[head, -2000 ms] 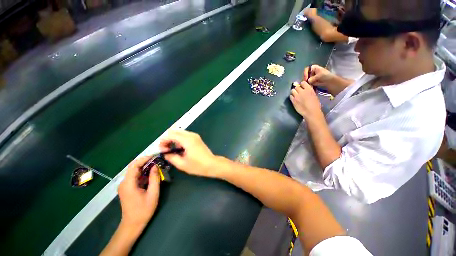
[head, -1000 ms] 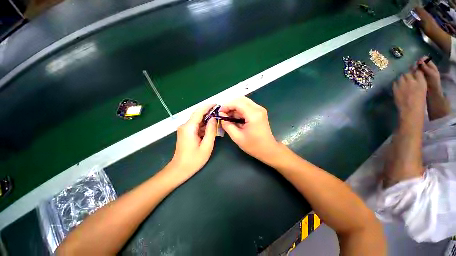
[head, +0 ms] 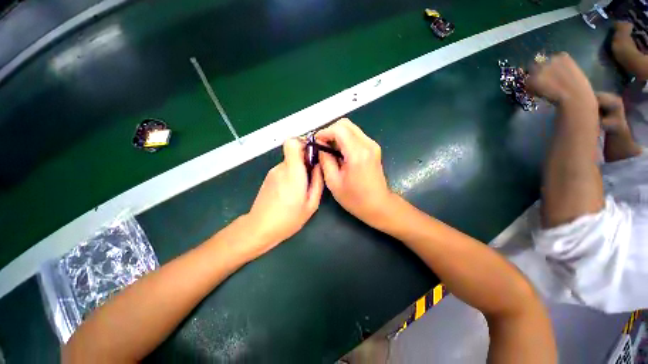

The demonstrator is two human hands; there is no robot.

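Observation:
My left hand [head: 288, 188] is closed around a small dark electronic unit [head: 311, 153], held above the bench near the whitish rail. My right hand [head: 352, 167] touches it from the right and holds dark tweezers [head: 328, 150] between thumb and fingers. Their points are at the top of the unit, too small to make out. Fingers hide most of the unit; no wires can be told apart.
Electronic units lie on the green belt at left [head: 151, 135] and far right [head: 441, 27]. A pale strip [head: 215, 98] crosses the belt to the rail [head: 168, 180]. A clear bag [head: 106, 267] lies left. A neighbour's hand [head: 561, 79] is over small-part piles [head: 517, 84].
The unit in my hands has turned, and its yellow-white part no longer shows. A belt unit has come into view at upper right. The neighbour's hand has moved to the piles.

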